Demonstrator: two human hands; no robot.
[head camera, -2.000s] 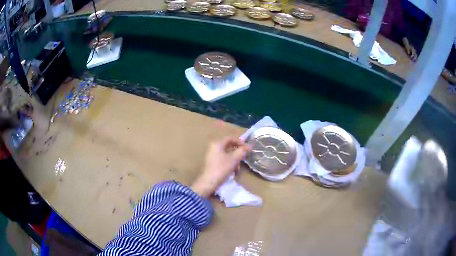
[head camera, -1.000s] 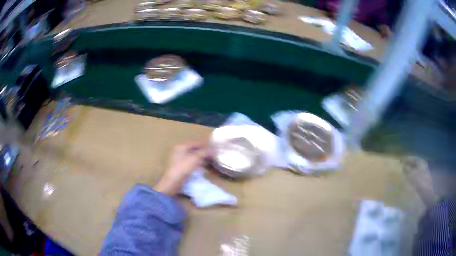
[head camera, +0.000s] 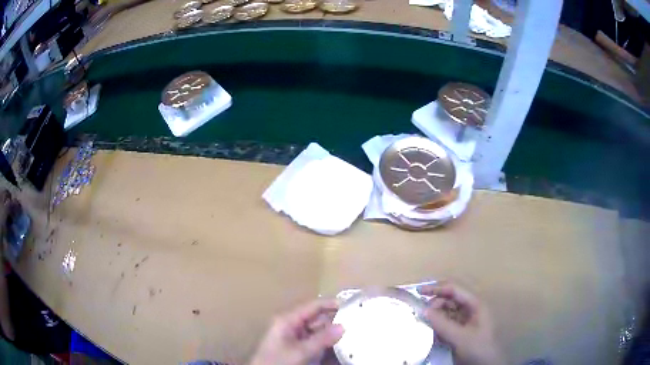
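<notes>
A round cover (head camera: 385, 333) is at the bottom centre, its pale, shiny face up with small dark dots near its edge. My left hand (head camera: 303, 333) grips its left rim and my right hand (head camera: 462, 321) grips its right rim. Parts of a white plate (head camera: 442, 354) show beneath and beside it; whether the cover touches the plate is hidden. A flat pile of white sheets (head camera: 324, 194) lies beyond my hands. To its right stands a wrapped cover stack (head camera: 418, 171), with a copper spoked disc on top and white sheet edges around it.
Beyond the tan bench (head camera: 235, 235) runs a green belt (head camera: 306, 85) with copper covers on white plates (head camera: 187, 91). A white upright (head camera: 513, 93) stands behind the stack. Small silvery-blue parts (head camera: 75, 175) and a black box (head camera: 41, 146) are at the left. More covers (head camera: 249, 11) lie opposite.
The cover from the left stack is now in both hands near the bench front, pale face up, leaving white sheets behind. My right hand has come inward. The loose sheet by my left hand is gone from view.
</notes>
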